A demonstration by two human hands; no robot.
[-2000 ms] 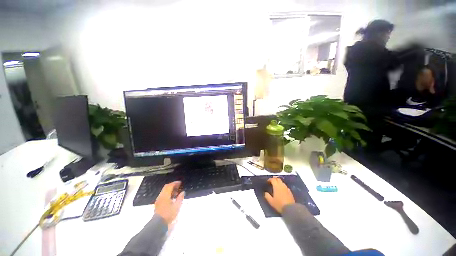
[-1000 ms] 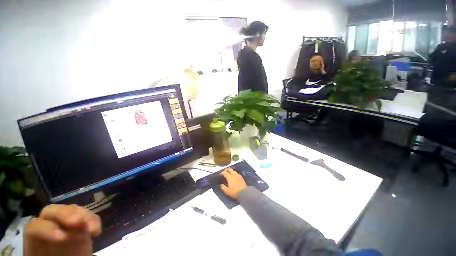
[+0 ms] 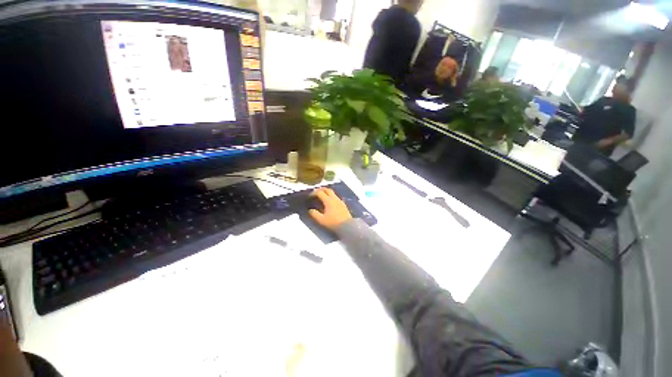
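Note:
My right hand (image 3: 329,210) rests over a small dark computer mouse (image 3: 315,202) on the black mouse pad (image 3: 357,204); the hand mostly hides the mouse. A skin-toned sliver at the lower left edge may be part of my left hand (image 3: 9,355), cut off and blurred. The large monitor (image 3: 51,96) shows a black screen with a white page, a small picture and an orange icon column. The long black keyboard (image 3: 147,239) lies below it. White paper (image 3: 221,294) lies in front, with a black and silver pen (image 3: 295,249) on it.
A green-lidded bottle (image 3: 315,151) and potted plant (image 3: 361,107) stand behind the pad. A dark long-handled tool (image 3: 449,211) lies near the desk's right end. Several people, another desk and a black chair (image 3: 589,184) are beyond. A shiny clear bag (image 3: 593,362) shows lower right.
The view has swung right and closer to the desk. My left hand, raised near the lower left before, is almost out of view. My right hand stays on the mouse.

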